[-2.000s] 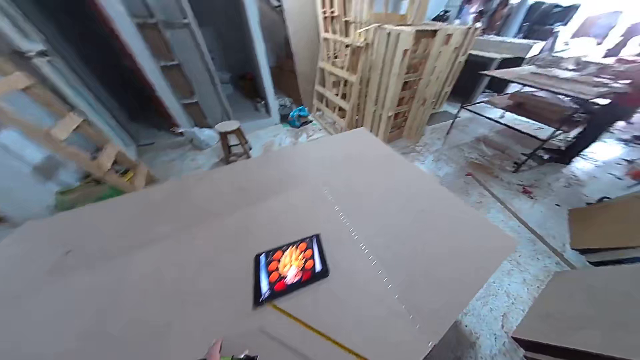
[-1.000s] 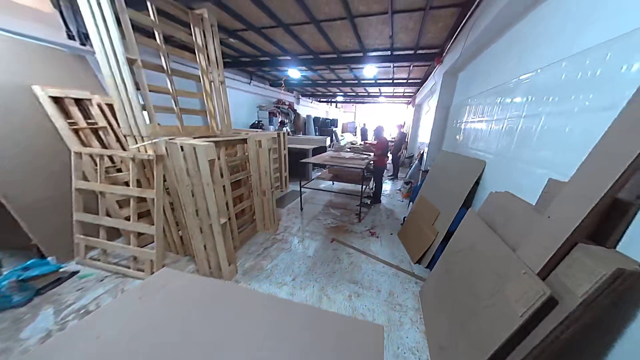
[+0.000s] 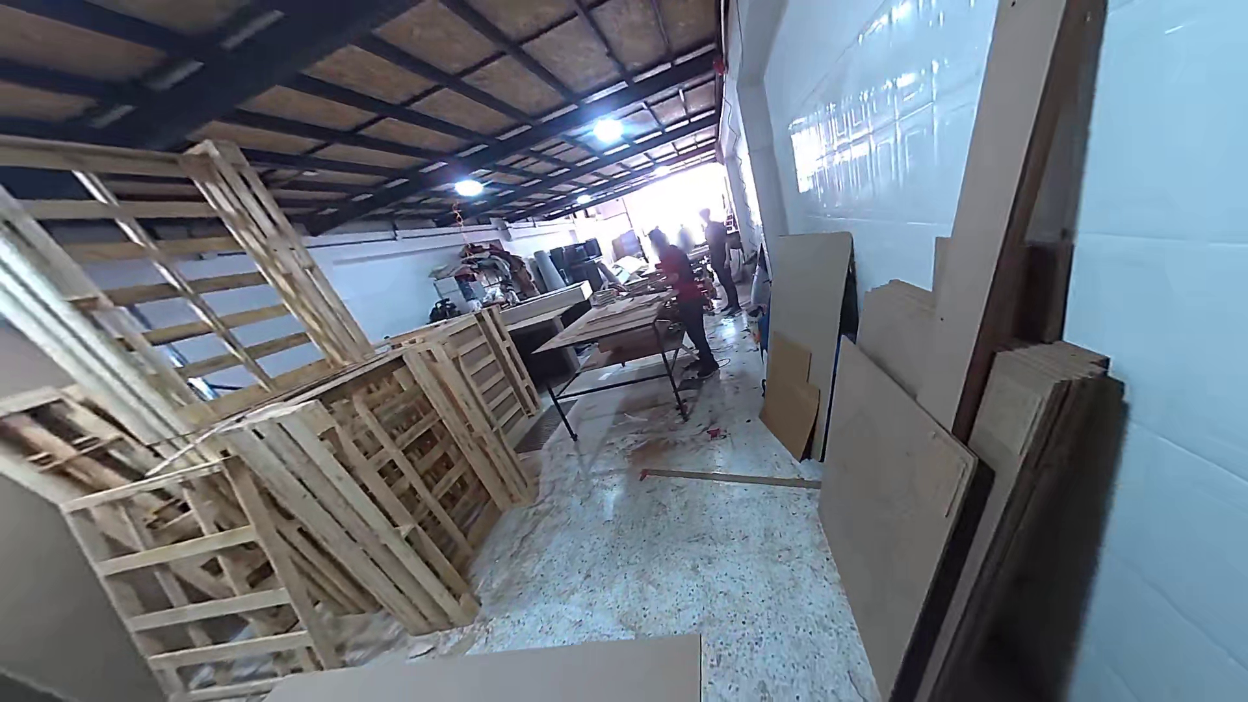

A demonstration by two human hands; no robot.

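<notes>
Neither of my hands shows in the head view, so what they hold is hidden. At the bottom edge lies the corner of a large flat board [image 3: 526, 673] with a plain light surface. Wooden pallet-like frames [image 3: 341, 517] stand in a row on the left, with a taller slatted frame [image 3: 185, 283] rising behind them. Sheets of board [image 3: 897, 487] lean against the white wall on the right, beside a stack of narrower panels [image 3: 1024, 439].
A metal-legged worktable [image 3: 609, 322] carries boards farther back. A person in a red top [image 3: 682, 278] stands at it, with another person [image 3: 719, 258] behind. A long strip [image 3: 731, 478] lies across the speckled floor [image 3: 624, 556].
The view has swung up and to the right. The tablet, the yellow tape measure and the fingers at the bottom edge, seen two seconds ago, have left the view.
</notes>
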